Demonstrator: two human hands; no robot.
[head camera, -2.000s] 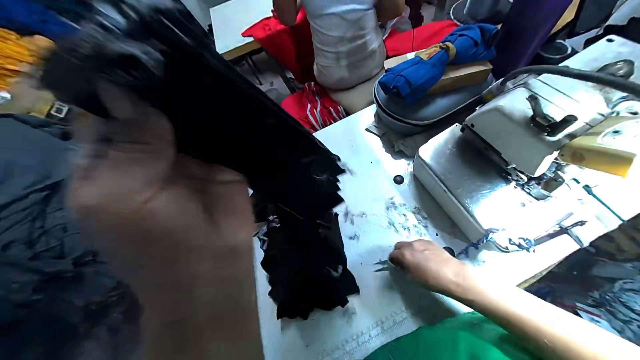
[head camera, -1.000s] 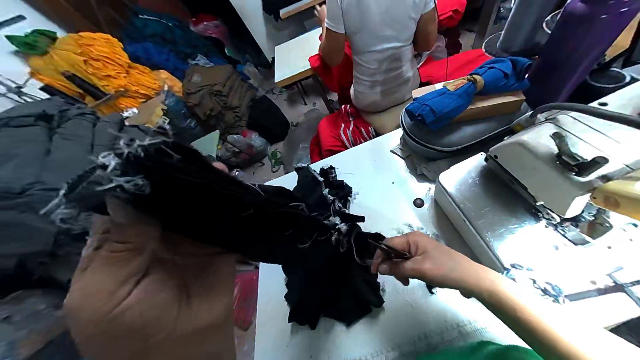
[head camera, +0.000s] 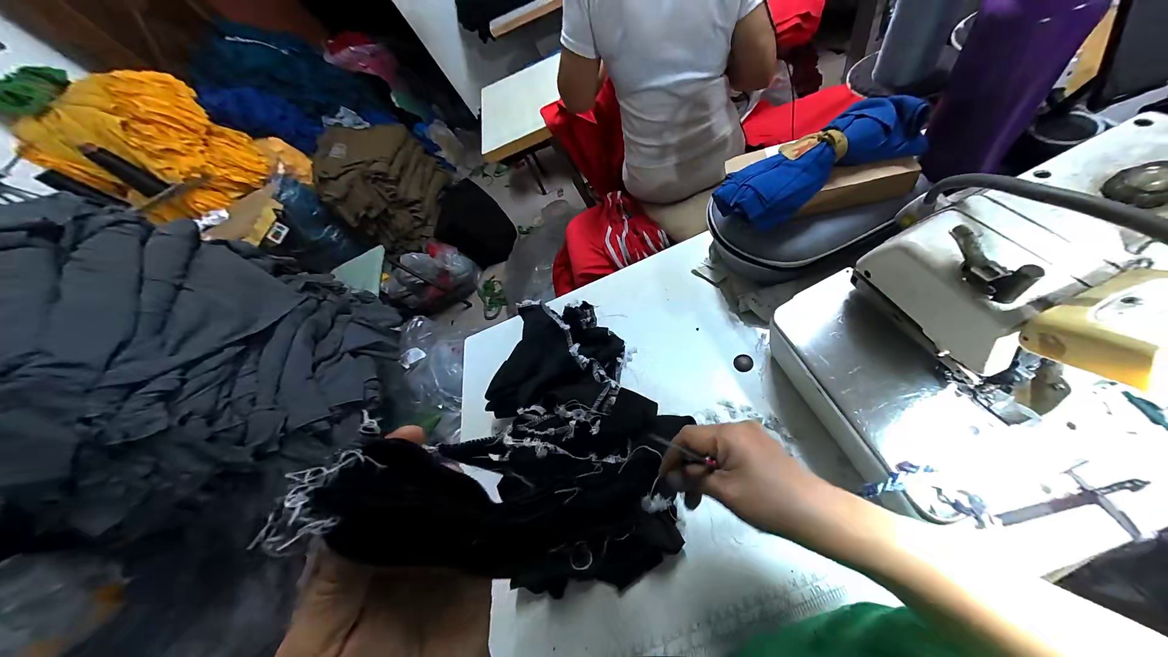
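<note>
My left hand (head camera: 388, 593) holds a bundle of black cloth pieces (head camera: 411, 511) at the table's left edge, with loose white threads hanging from the bundle's left end. More black cloth (head camera: 547, 365) with white overlock stitching along its edges lies on the white table (head camera: 675, 338), reaching toward my right hand. Between the fingers of my right hand (head camera: 730, 465) is a small, thin metal tool (head camera: 680, 449), its tip at the black cloth; its exact kind cannot be told. The fingers of my left hand are mostly hidden beneath and behind the bundle.
An overlock sewing machine (head camera: 967, 274) stands at right. Behind it, a tied blue cloth bundle (head camera: 821, 155) rests on a box over a grey case (head camera: 803, 246). Grey cloth (head camera: 182, 338) is heaped at left, beyond it yellow cloth (head camera: 155, 128). A person (head camera: 666, 82) sits ahead.
The black bundle in my left hand has come down from its raised position two seconds ago. My right hand has moved from the bare table to the cloth. The view has shifted left.
</note>
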